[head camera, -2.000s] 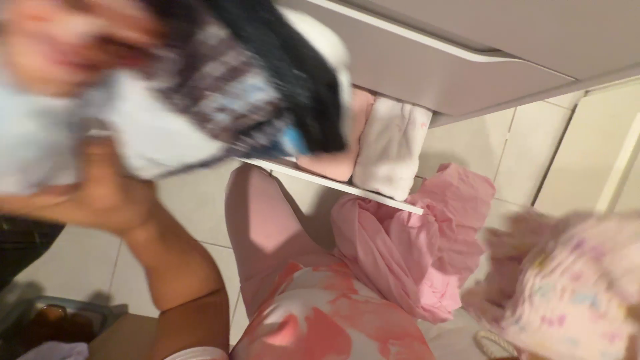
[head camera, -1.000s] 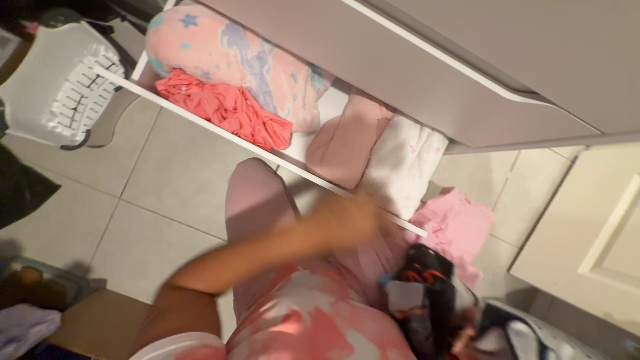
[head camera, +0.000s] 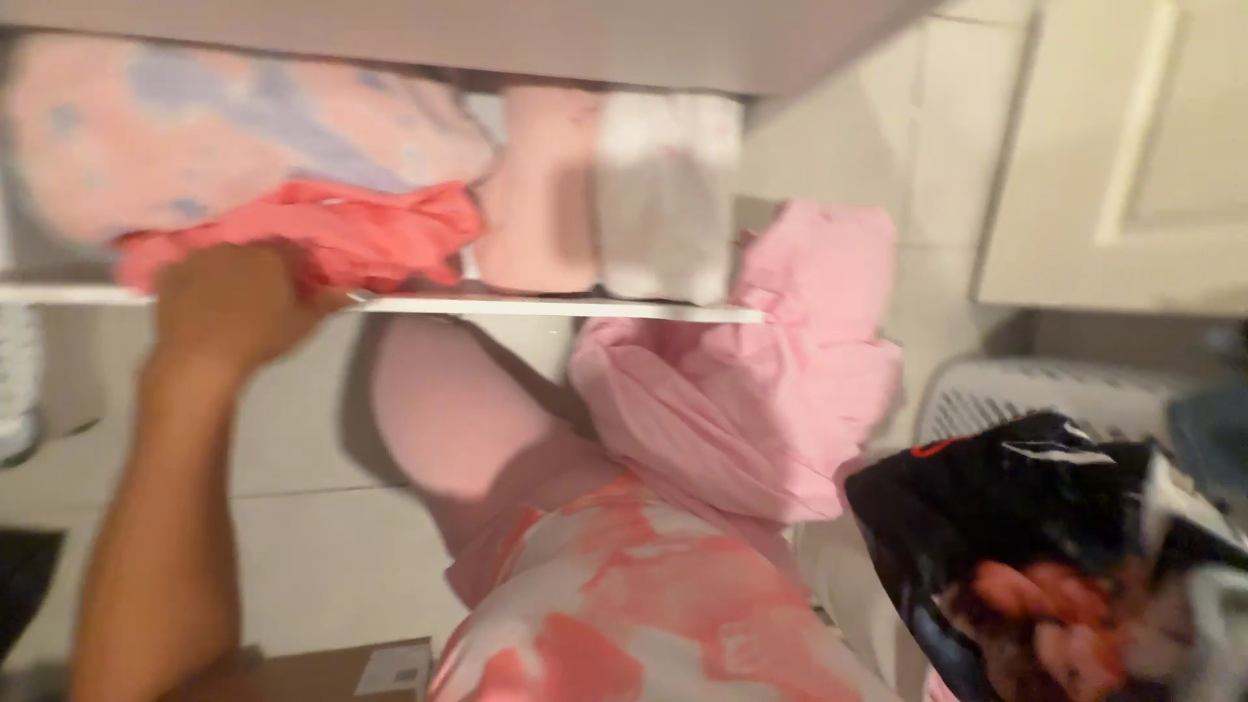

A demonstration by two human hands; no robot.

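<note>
An open drawer crosses the upper view. My left hand reaches over its front edge onto a crumpled coral cloth, fingers curled and partly hidden. Behind that cloth lies a pastel fleece with blue patches. Folded peach cloth and folded white cloth stand side by side to the right. Pink fabric is draped by my leg at the drawer's right end. My right hand, blurred at lower right, is against a black plastic-looking bag or garment; its fingers appear curled around part of it.
A light plastic basket stands on the right, below a white panelled door. Another white basket shows at the left edge. A cardboard box sits at the bottom on the tiled floor.
My left hand has moved left from the drawer's right end to the coral cloth. The dark item, held up at upper left two seconds ago, is now at lower right.
</note>
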